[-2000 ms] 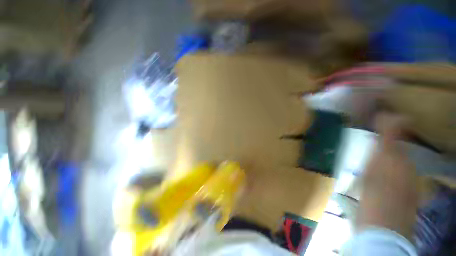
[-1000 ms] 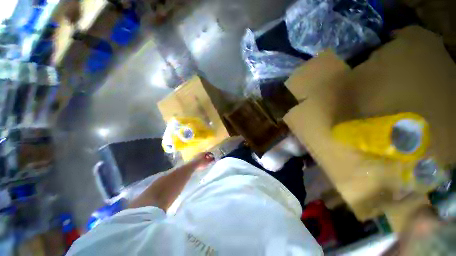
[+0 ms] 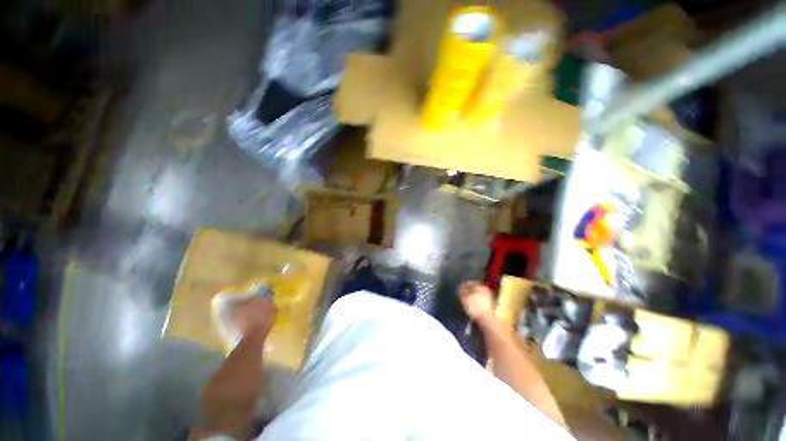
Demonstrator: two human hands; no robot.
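Two stacks of yellow tape rolls [image 3: 457, 73] lie side by side on a flattened cardboard sheet [image 3: 517, 155] at the top middle. My left hand [image 3: 252, 317] is at a few yellow tape rolls [image 3: 291, 282] on a cardboard piece [image 3: 207, 267] at the lower left; blur hides whether the fingers grip one. My right hand [image 3: 477, 300] hangs low beside a red object, blurred, with nothing visible in it; its finger shape is unclear.
Crinkled clear plastic over a dark bin [image 3: 284, 103] stands at the upper left. An orange-yellow and blue tape dispenser [image 3: 596, 226] lies on a white bench at the right. An open carton [image 3: 676, 357] holds wrapped grey-white parts. A pale bar [image 3: 698, 73] crosses the upper right.
The view has turned, so the tape stacks now show at the top middle. My left hand has moved onto the rolls at the lower left. My right hand has come down beside my body.
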